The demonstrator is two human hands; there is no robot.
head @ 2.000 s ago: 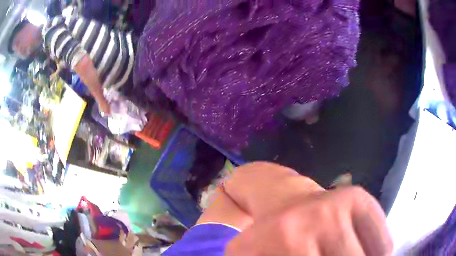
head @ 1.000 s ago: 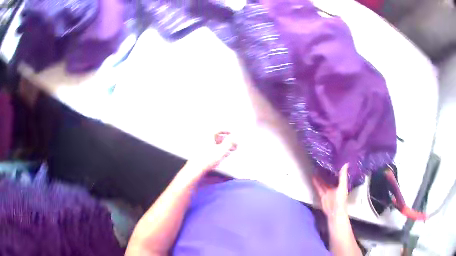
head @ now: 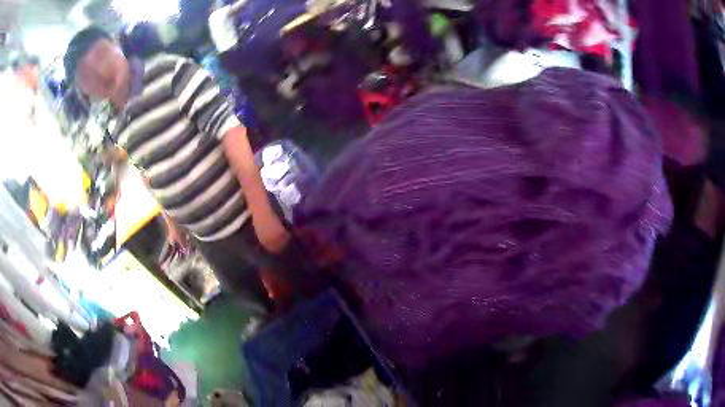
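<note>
A large heap of purple flecked garments (head: 493, 215) fills the middle and right of the head view, rounded and crumpled, with silvery lines across it. Neither of my hands is in the picture. The iron and the plain lining are not in view. The frame is somewhat blurred, and what lies under the heap is dark and hard to tell.
A person in a striped shirt (head: 187, 143) stands at the left, one arm hanging beside the heap. A blue bin (head: 270, 358) with dark and pale contents is at the lower middle. Green floor (head: 211, 342) shows beside it. Mixed cloth lies at the lower left.
The view has swung from the white table back to the heap and the person. Both hands, seen at the table one second ago, have left the picture.
</note>
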